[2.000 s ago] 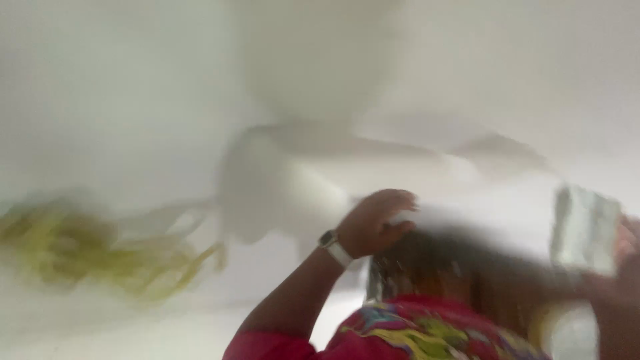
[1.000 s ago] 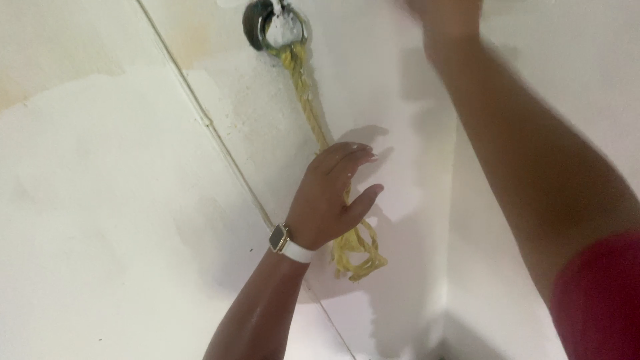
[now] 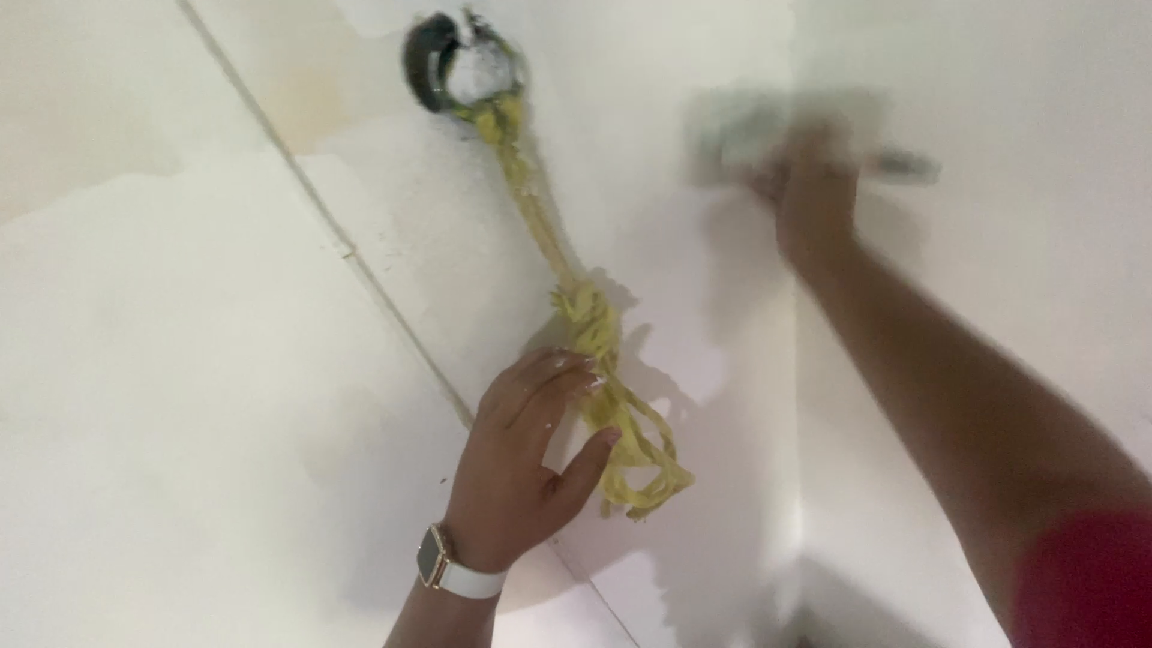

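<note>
My left hand (image 3: 531, 459), with a smartwatch on a white band, rests at a bundle of knotted yellow rope (image 3: 589, 324). Its fingers lie against the rope with the thumb apart; white specks dot the fingertips. The rope hangs from a metal ring (image 3: 481, 72) near the top of the view. Up at the right, my right hand (image 3: 814, 171) holds a flat, pale, blurred tool (image 3: 738, 135) against the wall. A dark end, possibly its handle, sticks out to the right of the hand.
A white wall (image 3: 180, 378) with beige patches fills the left side. A thin conduit or cable (image 3: 324, 216) runs slantwise down it. An inside corner (image 3: 796, 405) runs vertically under my right hand. Shadows fall on the wall around the rope.
The view has swung from the blurred wall to the ring and rope. Since one second ago my right hand has come further into view, showing the tool. My left hand stays by the rope.
</note>
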